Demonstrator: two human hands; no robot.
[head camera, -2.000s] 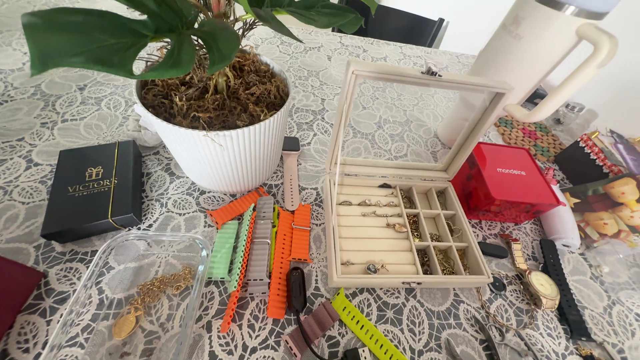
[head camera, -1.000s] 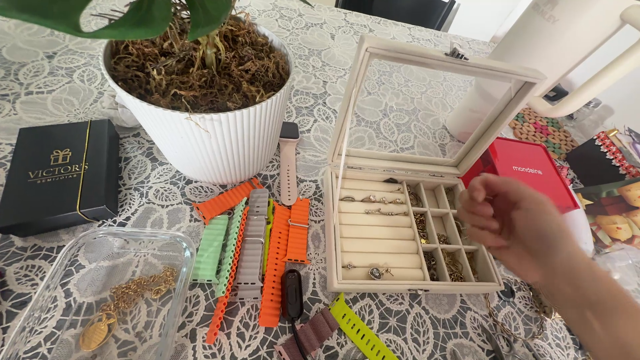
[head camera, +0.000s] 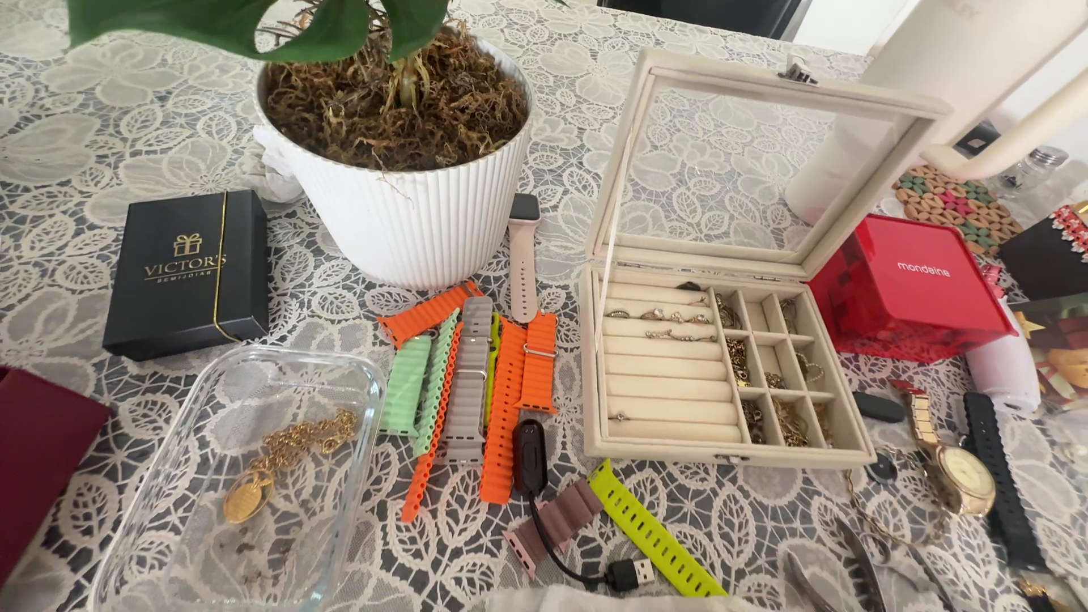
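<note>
Neither of my hands is in view. A beige jewelry box (head camera: 595, 365) stands with its glass lid (head camera: 765, 161) raised; several rings sit in its padded rolls and chains lie in its small compartments. Left of it lie orange (head camera: 506, 408), mint, grey and lime silicone watch bands, partly overlapping. A smartwatch with a pink band (head camera: 524, 255) lies beside the plant pot. A glass dish (head camera: 374, 399) at the left holds a gold chain with an oval medallion (head camera: 248, 498). At the right are a gold wristwatch (head camera: 965, 480) and a black watch band (head camera: 1003, 484).
A white ribbed pot (head camera: 408, 212) with a leafy plant stands at the back. A black gift box (head camera: 187, 272) is at the left, a red box (head camera: 922, 289) at the right. Metal pliers or tweezers (head camera: 858, 561) lie front right, near a USB cable (head camera: 625, 574). Behind stands a large pale tumbler (head camera: 901, 85).
A hand that was over the right side of the jewelry box one second ago has left the view. The ring with a dark stone in the lowest roll no longer shows there.
</note>
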